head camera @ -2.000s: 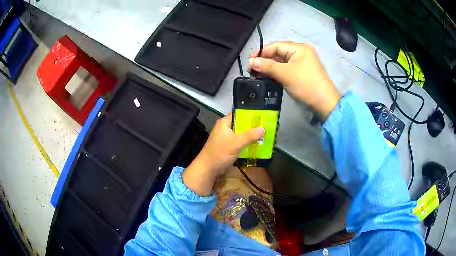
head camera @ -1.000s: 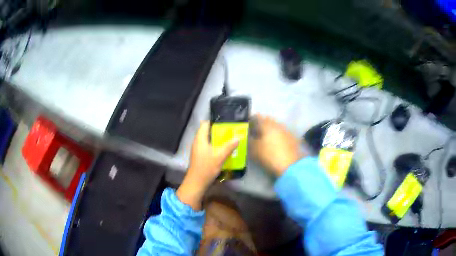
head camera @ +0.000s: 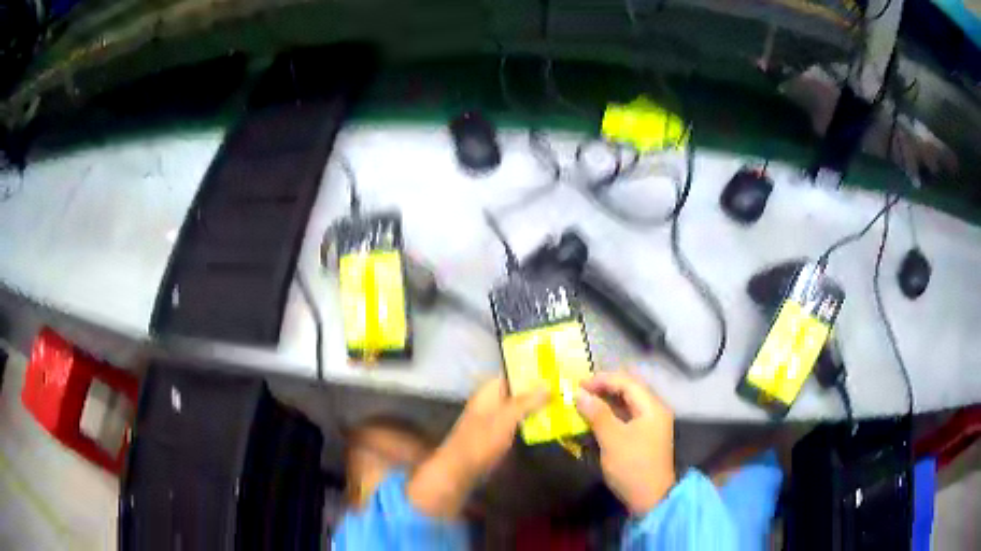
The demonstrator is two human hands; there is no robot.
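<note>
A dark smartphone (head camera: 535, 307) with a yellow card (head camera: 546, 371) over its lower back lies at the bench's front edge, a thin cable at its top end. My left hand (head camera: 473, 436) holds its lower left side, thumb on the card. My right hand (head camera: 629, 431) is at its lower right edge, thumb and fingertips close together; whether it grips the card or phone is blurred. A second cabled phone with a yellow card (head camera: 372, 301) lies to the left. A third (head camera: 793, 350) lies to the right, a cable at its top.
A scanner (head camera: 619, 301) lies behind the middle phone. Mice (head camera: 474, 142) (head camera: 747, 194), coiled cables and a yellow-green pad (head camera: 643, 125) lie at the rear. A black tray (head camera: 242, 237) is on the bench, others at front left (head camera: 194, 452) and right. A red stool (head camera: 65, 393) stands left.
The view has turned right. The phone my left hand held now lies on the bench at left, released. My left hand is on the middle phone, and my right hand has moved to its lower edge.
</note>
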